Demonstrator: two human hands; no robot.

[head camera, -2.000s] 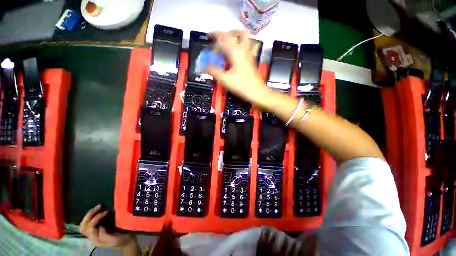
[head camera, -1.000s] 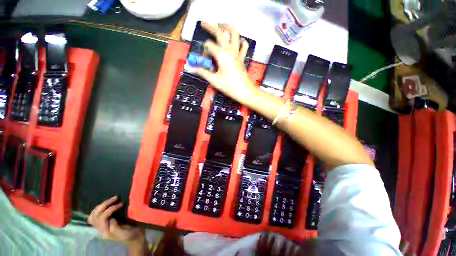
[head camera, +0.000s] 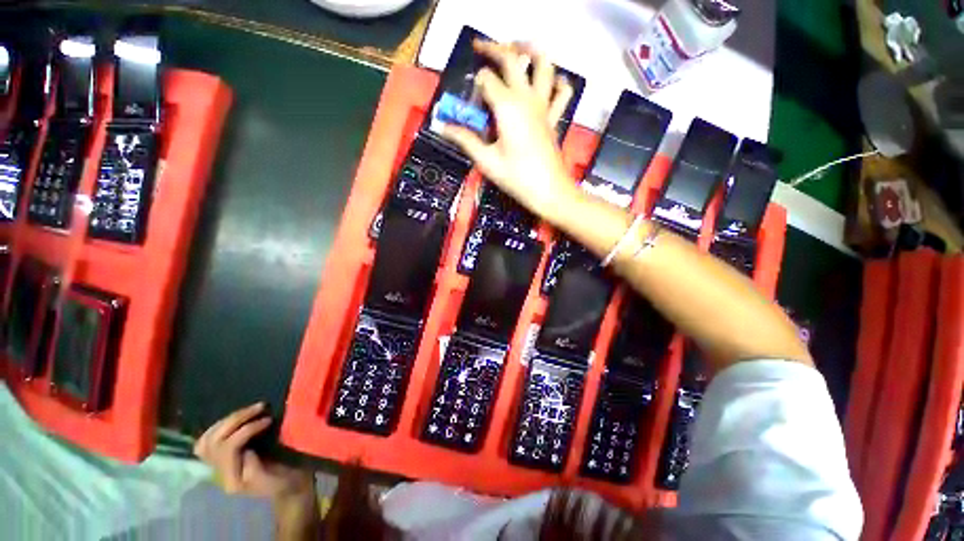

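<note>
A red foam tray (head camera: pixel 370 454) holds two rows of open black flip phones. My right hand (head camera: pixel 520 132) reaches over the back row and holds a small blue-and-white piece (head camera: pixel 463 111) against the raised lid of the back-left flip phone (head camera: pixel 462 63). The palm and wrist partly cover the neighbouring phone. My left hand (head camera: pixel 241 449) is at the tray's front-left corner, fingers partly curled and slightly apart, with nothing visible in it. The front row of phones, such as this flip phone (head camera: pixel 377 365), shows dark lids and white-marked keys.
Another red tray with phones (head camera: pixel 196 137) lies at the left. A bottle with a printed label (head camera: pixel 677 48) stands on a white sheet (head camera: pixel 592 26) behind the tray. Stacked red trays (head camera: pixel 898 359) are at the right. A white cable (head camera: pixel 835 167) lies at the back right.
The view has turned, so the tray appears tilted. My right hand has moved from the second back phone to the back-left one, keeping the blue-and-white piece. My left hand remains near the tray's front-left corner.
</note>
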